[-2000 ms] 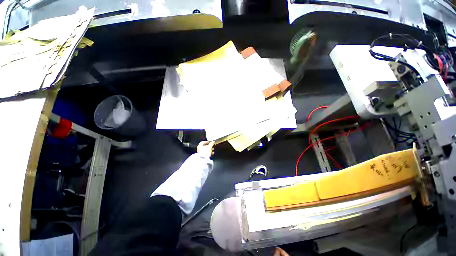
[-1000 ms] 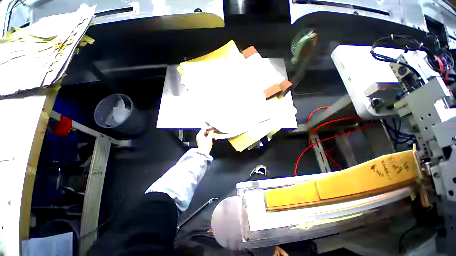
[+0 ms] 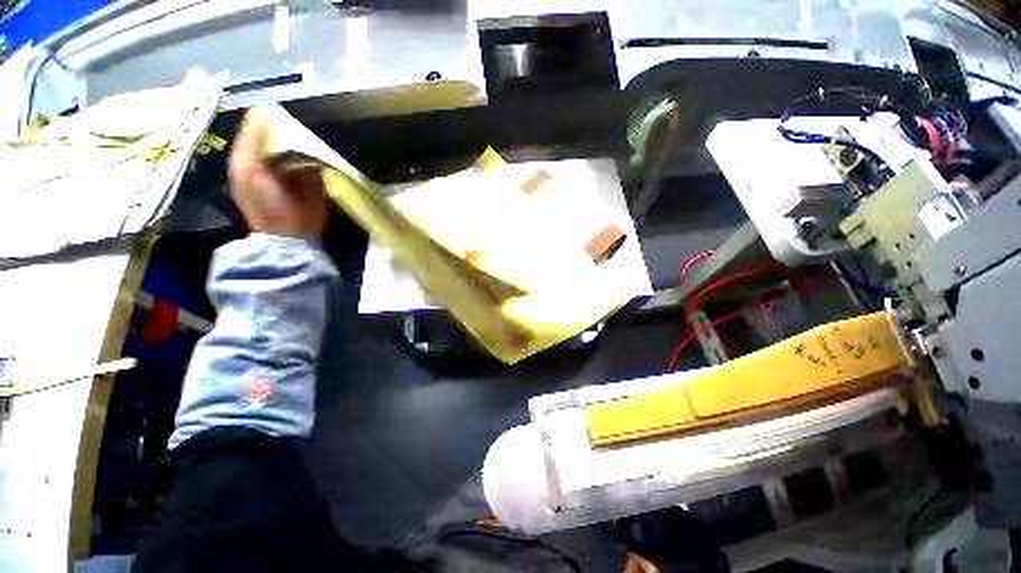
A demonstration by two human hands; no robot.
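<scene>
My left hand (image 3: 274, 190) is raised at the upper left and grips one end of a long yellow panel (image 3: 386, 229). The panel hangs slanting down to the right, its lower part over the panel stack (image 3: 560, 274) on the white board (image 3: 386, 293). Red-brown tabs (image 3: 606, 243) lie on the stack. My right hand (image 3: 639, 563) is only a small, cut-off patch at the bottom edge; what it does is hidden. The orange-yellow template (image 3: 745, 392) with dark handwriting lies on the white machine arm (image 3: 526, 476).
The sewing head (image 3: 896, 235) stands at the right, with red hoses (image 3: 717, 319) beneath it. A white table (image 3: 56, 448) runs along the left, with a sheet pile (image 3: 101, 179) at its back. A grey bench (image 3: 381, 67) crosses the back.
My left hand has moved from the stack's front edge up and left, lifting the end of a yellow panel. The view has shifted slightly. The template has stayed on the arm.
</scene>
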